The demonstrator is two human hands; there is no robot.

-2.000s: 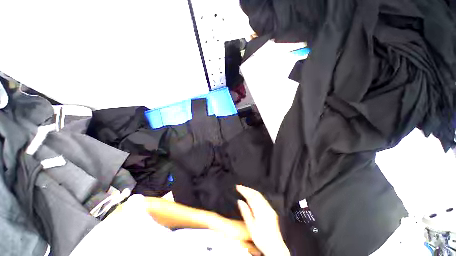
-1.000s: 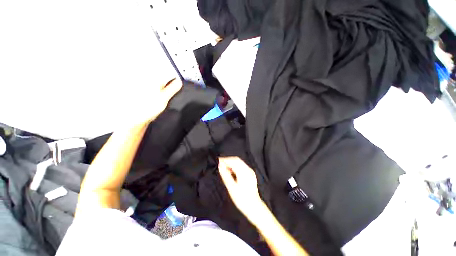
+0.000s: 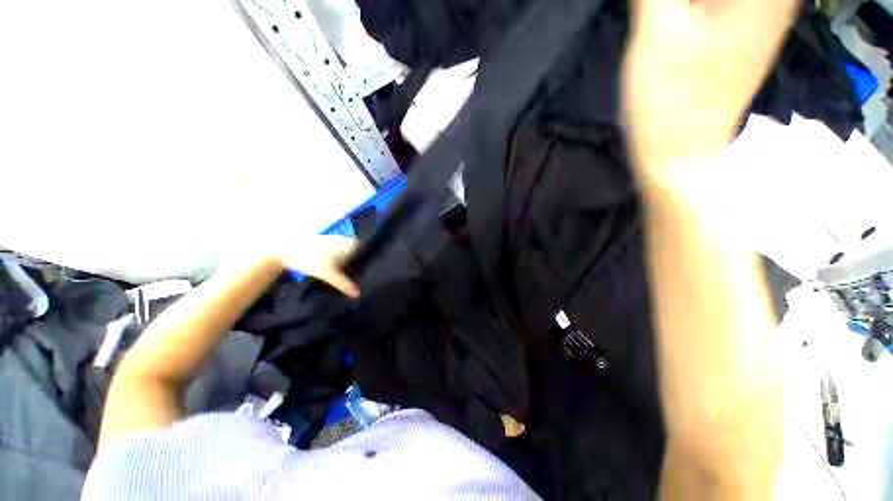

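Observation:
A large black garment (image 3: pixel 597 245) hangs over the table edge and down the middle of the view. A black-and-white care label (image 3: pixel 580 342) shows on it. My left hand (image 3: pixel 328 262) pinches the left end of a dark folded part of the garment, which stretches up and to the right. My right hand (image 3: pixel 710 78) is raised at the top right over the cloth. It is blurred and its fingers are cut off by the top edge, so its grip is hidden.
Thread snips (image 3: pixel 832 421) lie on the white machine table (image 3: pixel 793 391) at the right, below metal machine parts (image 3: pixel 871 318). A blue bin (image 3: pixel 372 210) is behind the cloth, beside a perforated metal post (image 3: pixel 328 83). Grey garments (image 3: pixel 49 382) are heaped at the left.
My right hand has risen from the lower middle to the top right. My left hand has moved down slightly. The dark cloth between them is now stretched diagonally upward.

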